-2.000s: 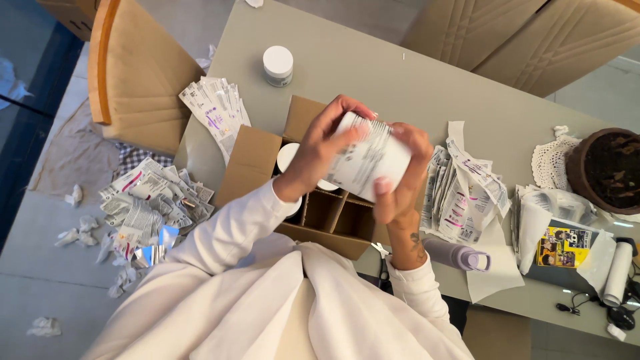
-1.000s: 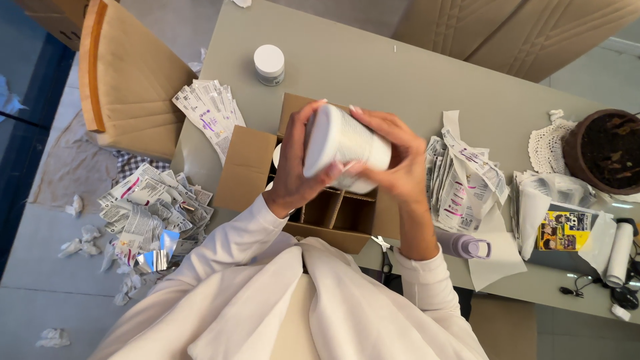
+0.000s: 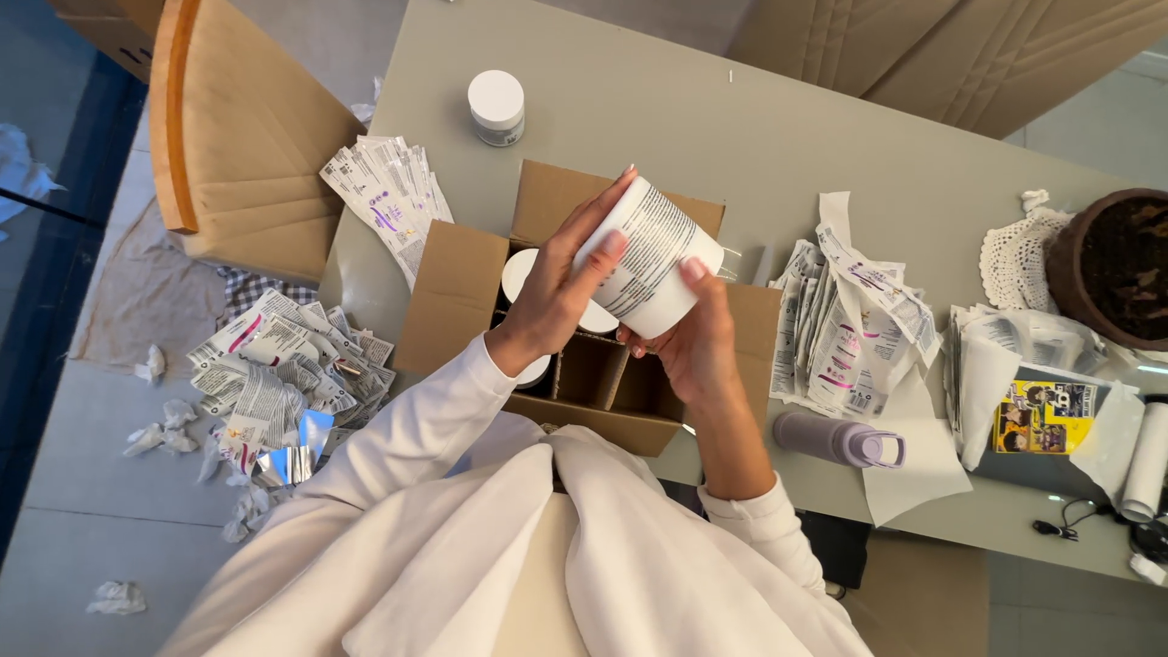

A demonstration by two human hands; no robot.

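Note:
A white plastic jar [image 3: 650,257] with a printed label is held in both hands above an open cardboard box [image 3: 456,292]. My left hand [image 3: 566,274] grips one end, its thumb lying on the label. On the other side, my right hand [image 3: 698,333] holds the jar with the thumb on the label and fingers beneath. Inside the divided box, white-lidded jars [image 3: 518,274] stand in some compartments, partly hidden by my left hand. Another white-lidded jar [image 3: 496,108] stands on the table behind the box.
Printed labels lie in a fan [image 3: 392,205] left of the box, a heap [image 3: 283,374] at lower left and a stack [image 3: 849,328] at right. A lilac bottle [image 3: 835,440], crochet doily [image 3: 1017,260] and potted plant [image 3: 1118,265] are further right. Padded chairs [image 3: 265,137] border the table [image 3: 630,100].
The jar in my hands has been turned, so its printed text now faces up, where a second ago mostly a blank white side showed. Both hands still hold it above the box.

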